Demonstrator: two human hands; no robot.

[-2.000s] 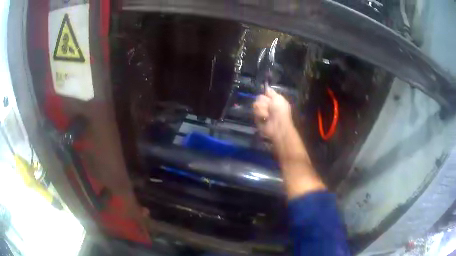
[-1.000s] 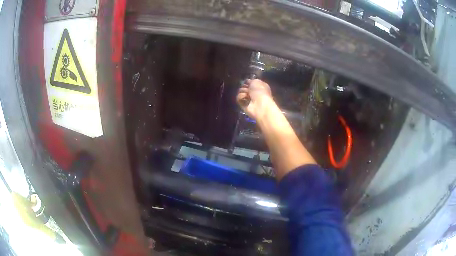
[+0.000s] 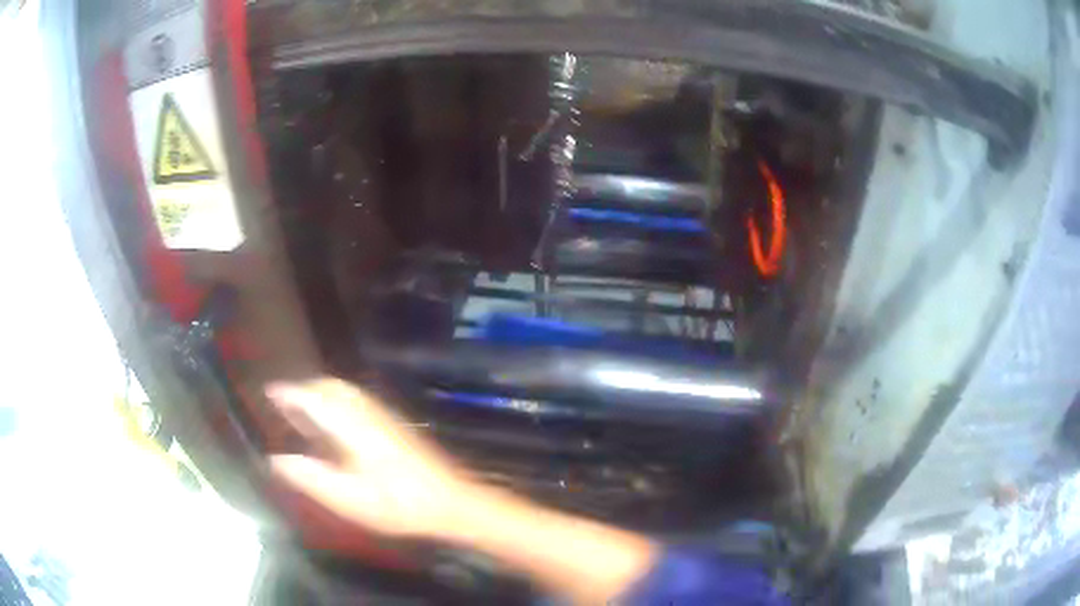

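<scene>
My right hand, blurred by motion, is at the lower left, in front of the red safety door's edge. Its thumb and fingers are apart and point left, and nothing shows in it. The black door handle is just beyond the fingertips; I cannot tell whether they touch it. My left hand is out of the picture. The dark mould block is deep in the door opening. No metal insert shows clearly.
Shiny tie bars cross the opening, with a blue bin behind and below. An orange-red hose loop hangs at the right. A dark beam spans the top. A pale machine panel stands right; an overexposed bench lies left.
My right hand has come out of the mould area and moved down and left to the door edge. The dark tool-like piece seen in it earlier is gone from it. The view has shifted.
</scene>
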